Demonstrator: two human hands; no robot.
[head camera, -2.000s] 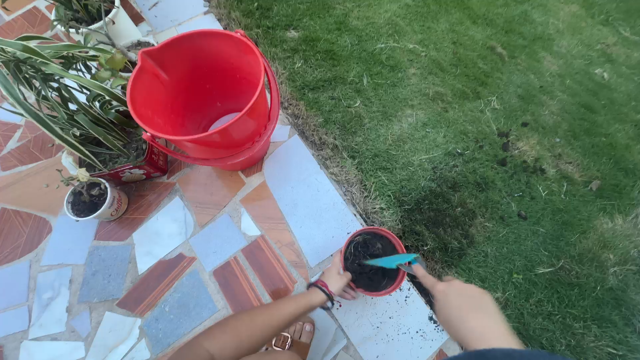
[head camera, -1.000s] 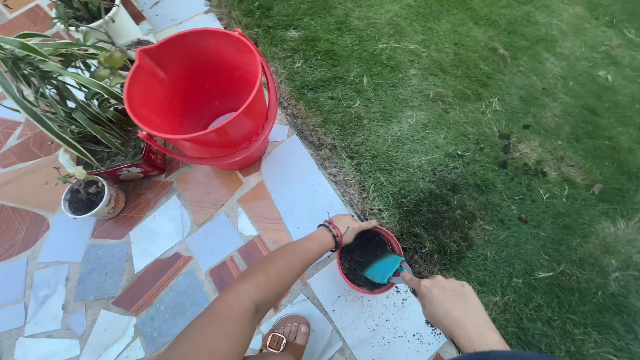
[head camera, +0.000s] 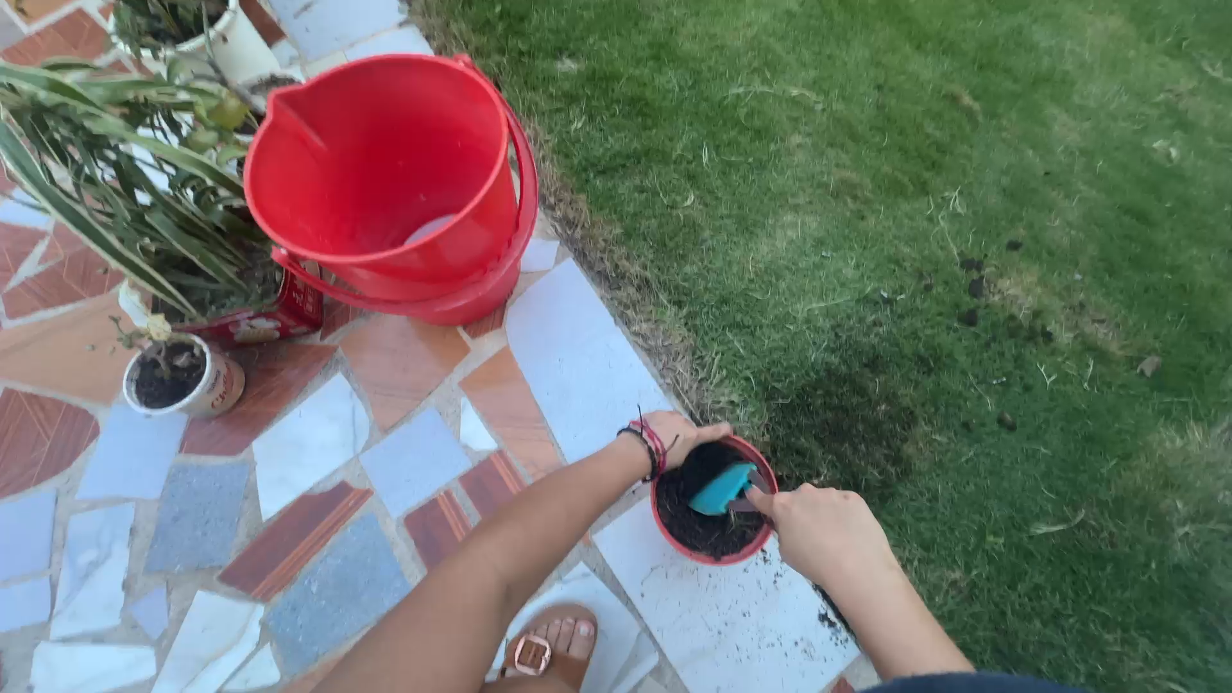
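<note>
A small red plant pot (head camera: 714, 558) with dark soil stands on a pale stone slab at the lawn's edge. My left hand (head camera: 679, 440) grips the pot's upper left rim, its fingers partly hidden. From the right, my right hand (head camera: 818, 525) holds a small garden trowel by its handle. The trowel's teal blade (head camera: 722, 489) is inside the pot, against the soil. Crumbs of soil lie on the slab beside the pot.
A large red bucket (head camera: 385, 164) stands up-left of the pot. Left of it are a striped-leaf plant in a red container (head camera: 289, 313), a small white pot (head camera: 217, 383) and a larger white pot (head camera: 241, 48). Grass (head camera: 866, 192) borders the stone paving (head camera: 404, 366).
My left hand has moved from the pot's left side to its upper left rim. The trowel blade has turned from edge-on to showing its broad face.
</note>
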